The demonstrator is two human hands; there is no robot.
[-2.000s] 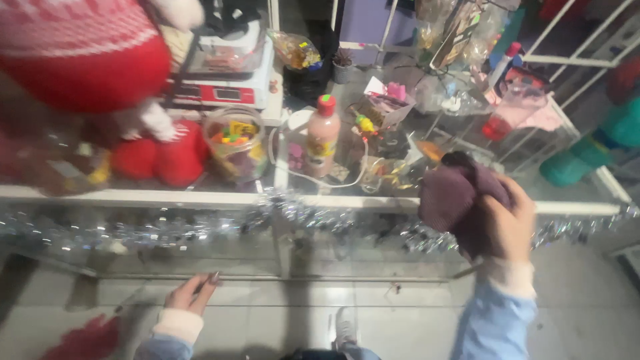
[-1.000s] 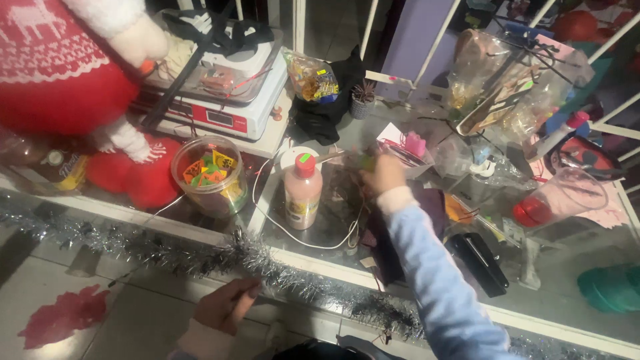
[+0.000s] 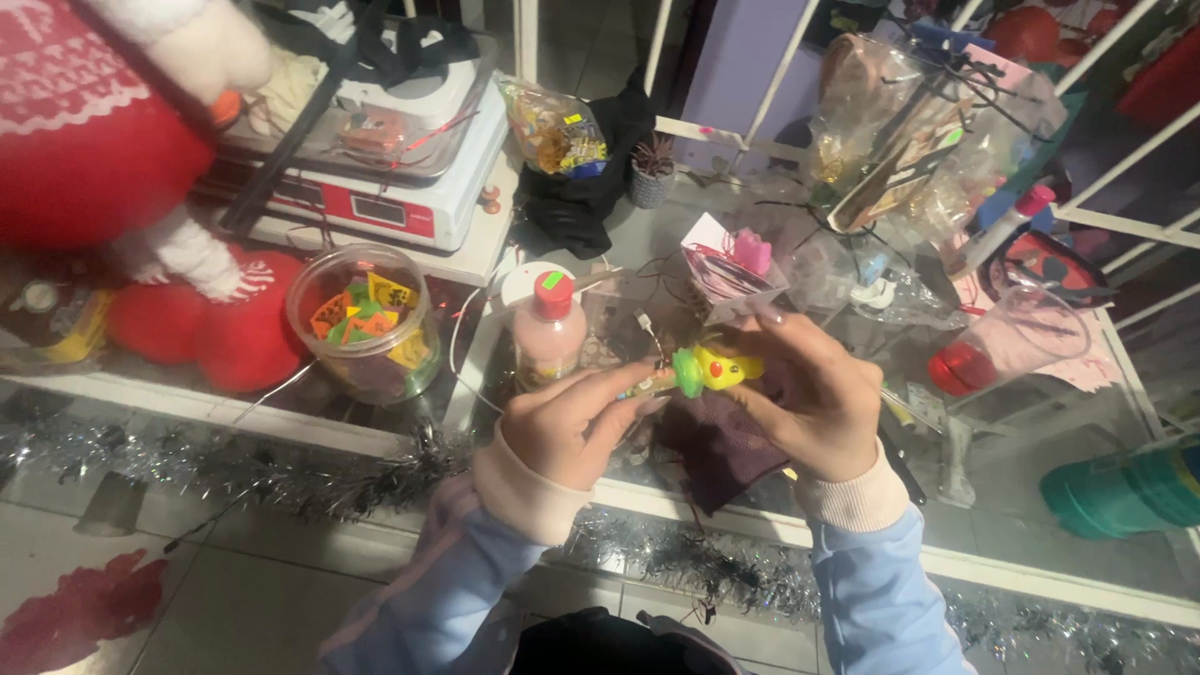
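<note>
A small toy with a yellow animal-shaped head [image 3: 727,369] and a green collar is held over the glass counter, between both hands. The fingers of my left hand [image 3: 572,422] grip its narrow tube end. Around the yellow head curl the thumb and fingers of my right hand [image 3: 816,394]. Just behind my left hand stands a pink bottle with a red cap [image 3: 550,328]. A dark purple cloth [image 3: 727,445] lies below the toy, partly hidden by my right hand. Beyond the toy is a white paper box [image 3: 731,272] with pink items.
An open plastic jar of colourful packets [image 3: 366,323] stands at left, beside a red plush figure [image 3: 94,178] and a white scale [image 3: 441,206]. Silver tinsel [image 3: 347,478] runs along the counter's front edge. At right are a clear cup [image 3: 1017,337] and a teal container [image 3: 1120,492].
The purple cloth, in my right hand two seconds ago, now lies on the counter. Both hands have come together on the yellow toy. My left hand has risen from in front of the counter.
</note>
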